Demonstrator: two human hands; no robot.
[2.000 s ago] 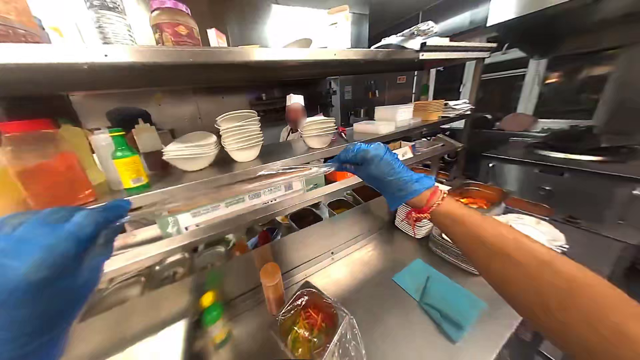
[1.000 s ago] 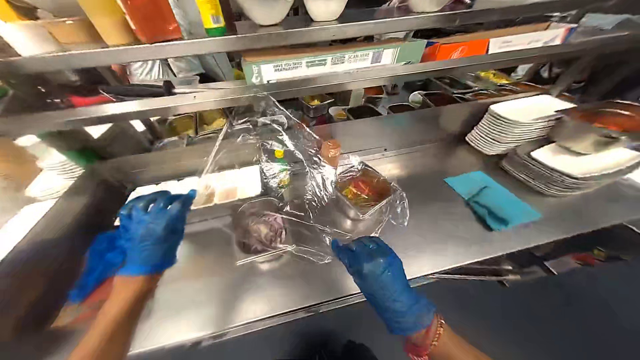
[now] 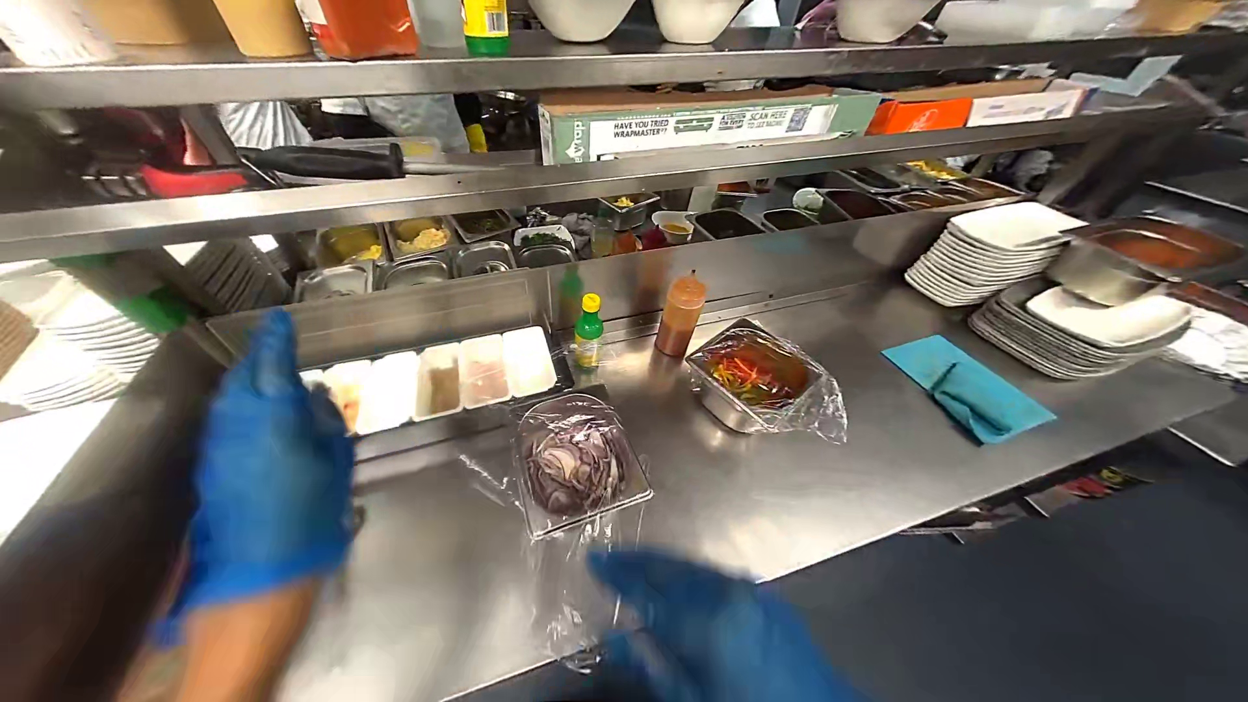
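Note:
My left hand (image 3: 273, 468), in a blue glove and blurred, is raised over the counter's left side, left of a container of sliced red onion (image 3: 575, 463). Clear plastic film (image 3: 575, 585) lies over that container and trails toward the counter's front edge. My right hand (image 3: 712, 624), also gloved and blurred, is low at the bottom, near the trailing film; whether it touches the film cannot be told. A metal pan of sliced peppers (image 3: 756, 375) under film stands farther back to the right. Nothing shows held in my left hand.
White inserts (image 3: 439, 380) line the back left. A green bottle (image 3: 589, 331) and an orange squeeze bottle (image 3: 682, 314) stand behind the containers. A blue cloth (image 3: 965, 388), stacked plates (image 3: 990, 253) and a sauce pan (image 3: 1136, 253) are rightward. Above, a shelf holds a film box (image 3: 712, 122).
The film, stretched up between the hands and the counter one second ago, now lies over the onion container and hangs frontward. Two seconds ago both hands were up at the film box.

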